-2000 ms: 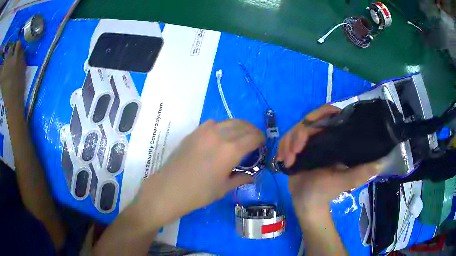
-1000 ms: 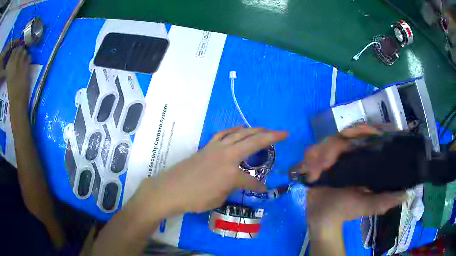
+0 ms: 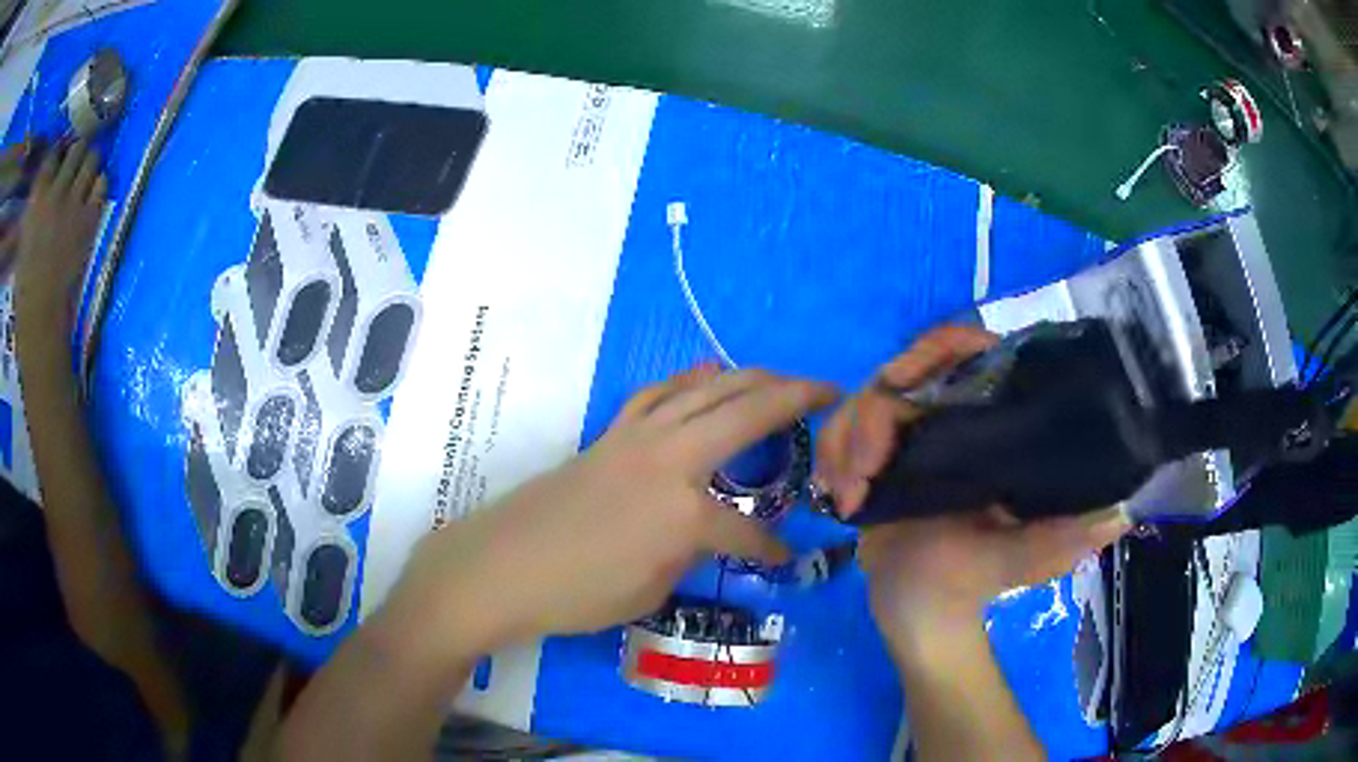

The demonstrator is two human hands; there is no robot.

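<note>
My left hand (image 3: pixel 655 491) is on a round wired unit (image 3: pixel 763 484), thumb and fingers around its left side, partly hiding it. My right hand (image 3: pixel 953 506) is shut on a black electric screwdriver (image 3: pixel 1013 432), held roughly level with its front end pointing left, close to the unit's right side. The tip is hidden by my fingers. A silver banded cylinder (image 3: pixel 700 666) with a red band sits just below the unit, thin dark wires over it. A white lead wire with a plug (image 3: pixel 678 218) runs up from the unit.
A grey-silver screw feeder (image 3: pixel 1154 305) stands behind the screwdriver. The green conveyor (image 3: pixel 894 104) carries another wired unit (image 3: pixel 1196 161) and banded cylinder (image 3: pixel 1236 112) at upper right. Another person's hand (image 3: pixel 63 209) is at far left near a silver drum (image 3: pixel 99 93).
Since one second ago, the screwdriver and my right hand have moved left, nearer the unit. The unit and cylinder on the conveyor have shifted further right. My left hand stays on the unit.
</note>
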